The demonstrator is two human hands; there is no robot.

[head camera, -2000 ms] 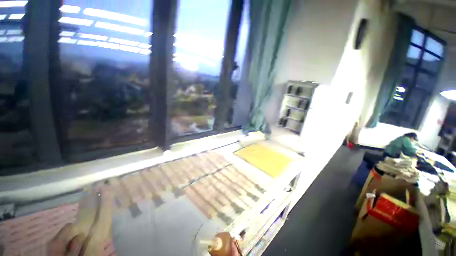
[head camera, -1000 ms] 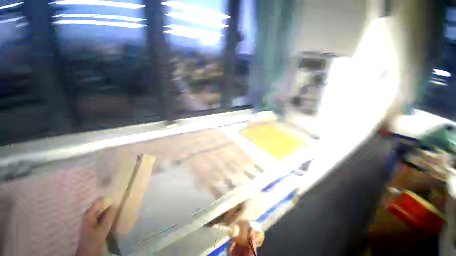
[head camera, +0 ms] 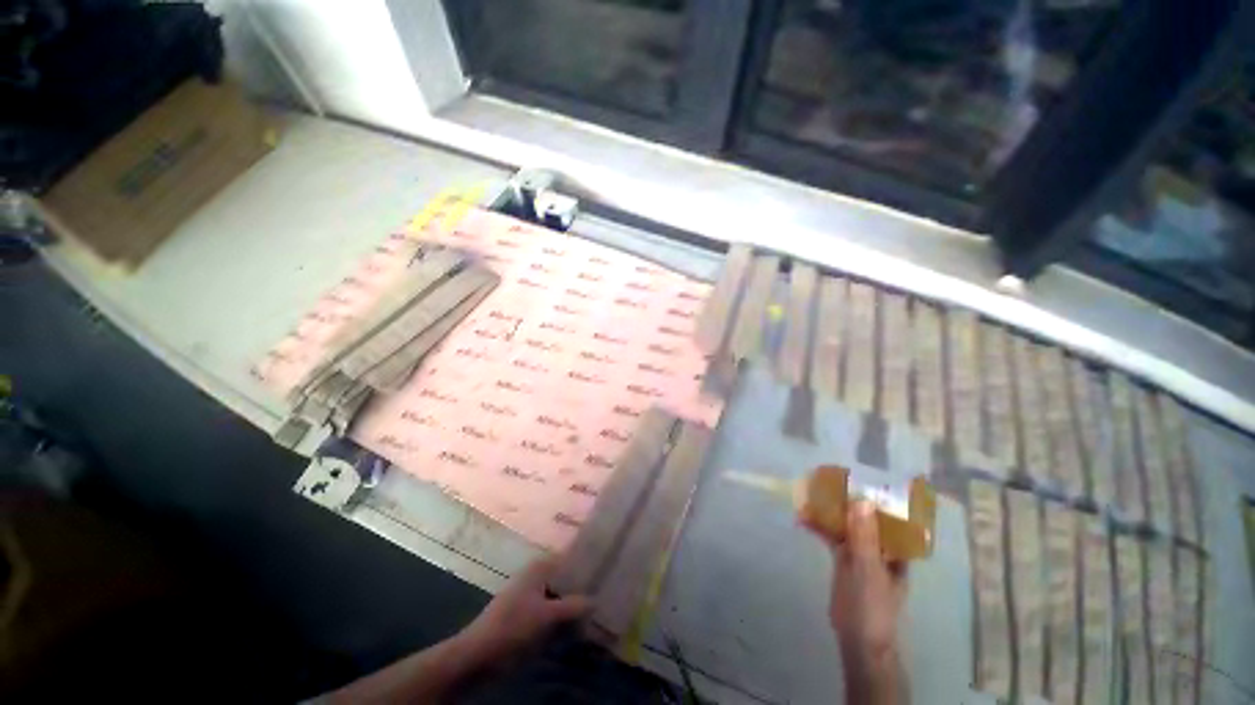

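Note:
My left hand (head camera: 530, 610) grips the near end of a beige-grey zipper strip (head camera: 639, 512) with a dark line down its middle. The strip lies over the right edge of the pink protective sheet (head camera: 551, 361). My right hand (head camera: 867, 595) holds an amber glue bottle (head camera: 897, 510) with a white label above the grey table, its long pale nozzle pointing left. A fanned pile of strips (head camera: 399, 331) lies on the left part of the pink sheet. Laid-out strips (head camera: 950, 365) stand side by side in two rows at the right.
A brown cardboard box (head camera: 163, 168) is at the table's far left. Metal brackets (head camera: 330, 482) sit at the near edge, and another (head camera: 548, 204) at the far edge. Yellow tape (head camera: 447, 209) marks the sheet's edges. Dark-framed windows run behind the table.
The view has swung left and down, bringing the pile and cardboard box into view. The held strip now lies over the pink sheet's edge; the bottle remains in my right hand.

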